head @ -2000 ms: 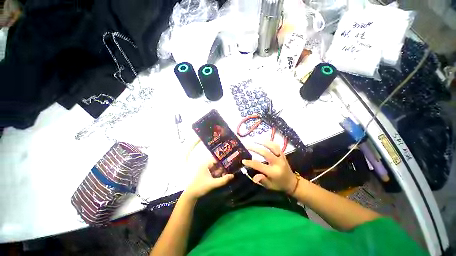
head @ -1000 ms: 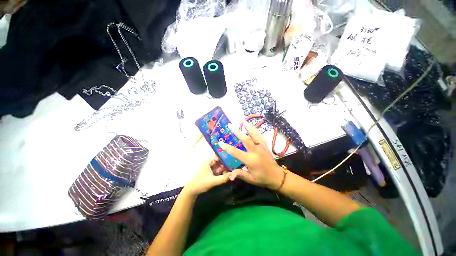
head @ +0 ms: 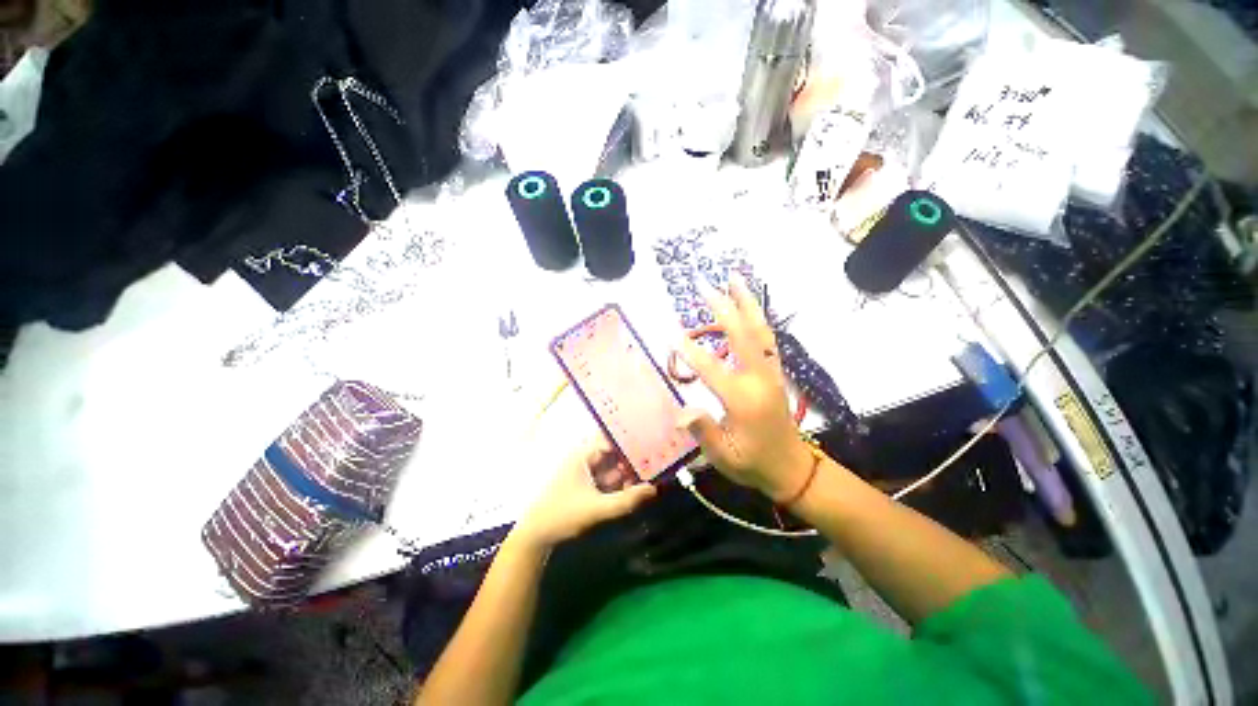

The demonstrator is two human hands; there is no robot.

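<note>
A smartphone (head: 624,393) with a pink-white lit screen is held tilted over the table's front edge. My left hand (head: 577,499) holds its lower end from below and the left side. My right hand (head: 745,400) is beside the phone's right edge with fingers spread, its thumb near the screen's lower right; whether the thumb touches is unclear. A pale charging cable (head: 731,520) is plugged into the phone's bottom end and runs right under my right wrist.
Scissors (head: 817,379) lie partly behind my right hand, by a sheet of small discs (head: 690,262). Black thread cones (head: 604,235) stand behind. A striped pouch (head: 315,490) lies left, loose chain (head: 331,297) beyond it. A metal flask (head: 775,83) and plastic bags (head: 1007,131) are at the back.
The screen changed from dark, through a blue screen with icons, to pink-white. My right hand moved off the screen to the right and opened its fingers. My left hand keeps its hold.
</note>
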